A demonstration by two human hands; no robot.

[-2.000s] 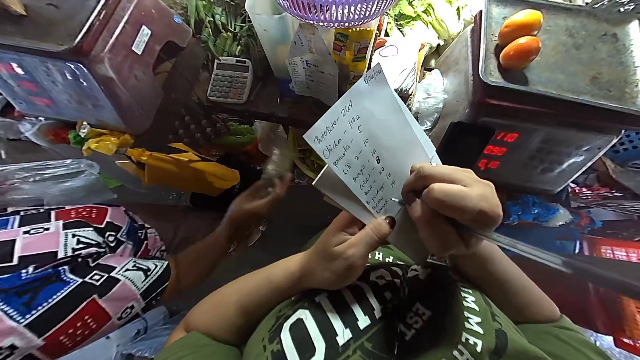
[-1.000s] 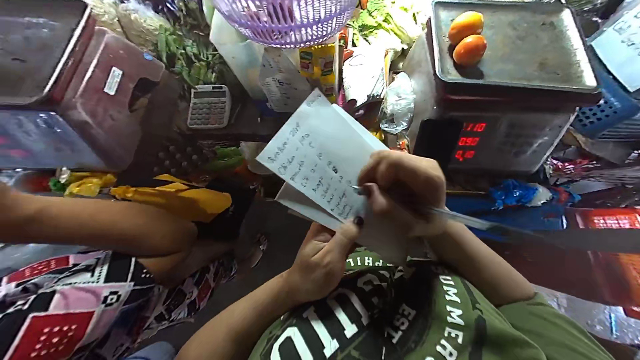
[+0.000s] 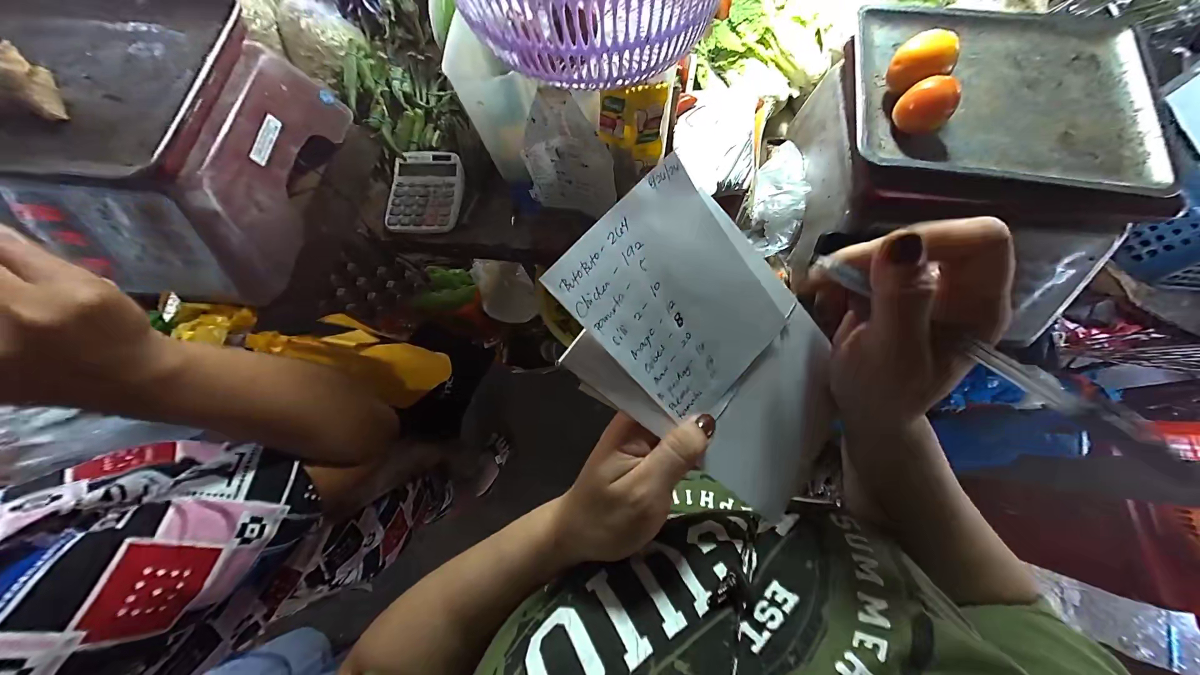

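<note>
My left hand [image 3: 623, 483] grips the lower edge of an opened paper notebook [image 3: 670, 291], its thumb on the page. Handwriting in a column covers that page, and another white page hangs folded to its right. Between the fingers and thumb of my right hand [image 3: 914, 319] is a clear-barrelled pen [image 3: 1017, 370]. Its tip end points left toward the notebook, apart from the written page. Several of the right hand's fingers are partly hidden behind the thumb.
Two orange-red tomatoes [image 3: 925, 103] lie on the right scale's tray [image 3: 1050, 94]. A calculator [image 3: 424, 192] and purple plastic basket [image 3: 591, 42] are beyond the notebook. Another person's arm [image 3: 272, 394] reaches across the left, near a second scale [image 3: 272, 169].
My right hand has moved right with the pen, off the page where it was a second ago. The other person's forearm, lower two seconds ago, now stretches to the left edge.
</note>
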